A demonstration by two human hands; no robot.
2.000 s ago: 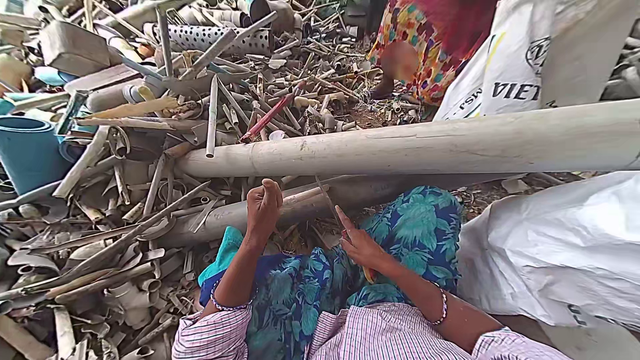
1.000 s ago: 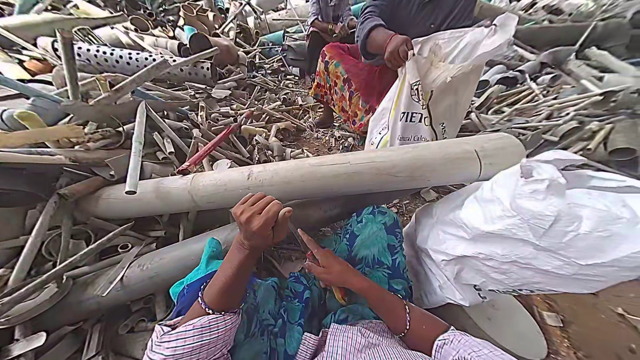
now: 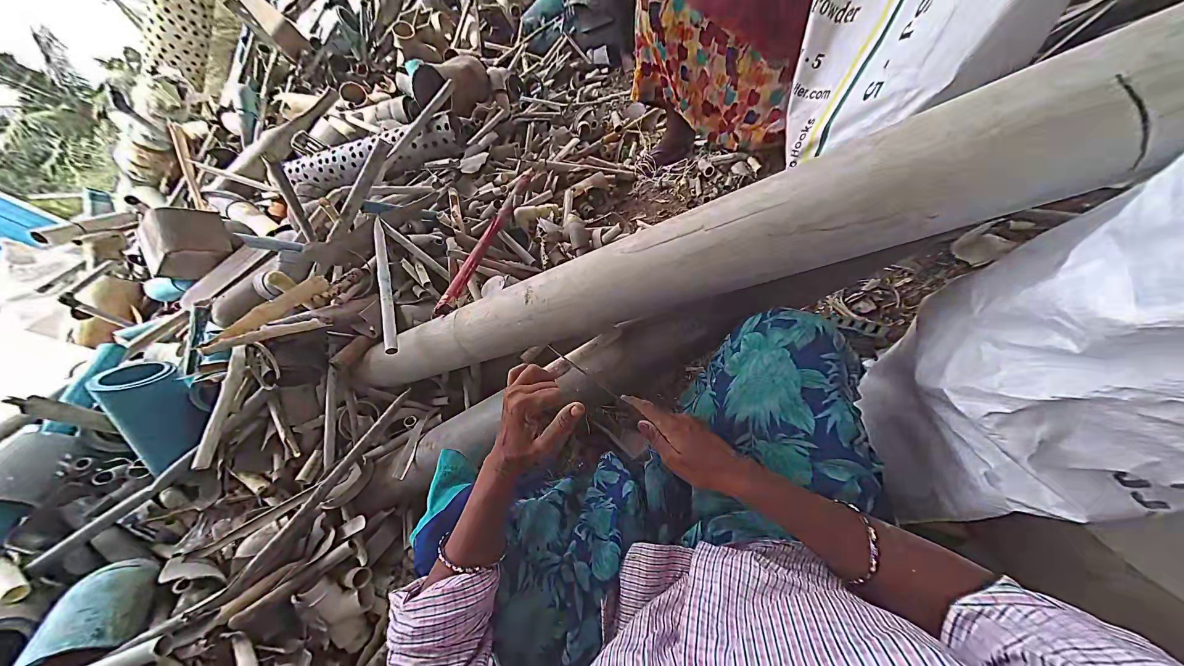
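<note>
My left hand [image 3: 536, 416] is raised over my lap, its fingers loosely curled and its thumb apart; nothing shows in it. My right hand [image 3: 686, 446] grips a thin-bladed knife [image 3: 583, 372], index finger along it, the blade slanting up and left between the hands; the handle is hidden. Beyond both hands a long, thick pale grey plastic pipe [image 3: 740, 250] lies diagonally, dirty, with a dark mark near its right end. A second grey pipe [image 3: 462, 430] lies below it, nearer to me, close behind my left hand and partly hidden by my clothes.
Broken pipes and plastic scraps are heaped at the left, among them a blue pipe piece [image 3: 148, 412], a perforated pipe [image 3: 370, 157] and a red strip [image 3: 486, 242]. A white sack [image 3: 1045, 370] lies at my right. Past the pipe are a person's patterned skirt [image 3: 712, 69] and another printed sack [image 3: 888, 74].
My left hand has loosened from a more closed shape one second ago, its thumb now standing apart. My right hand keeps hold of the knife. The view has turned strongly.
</note>
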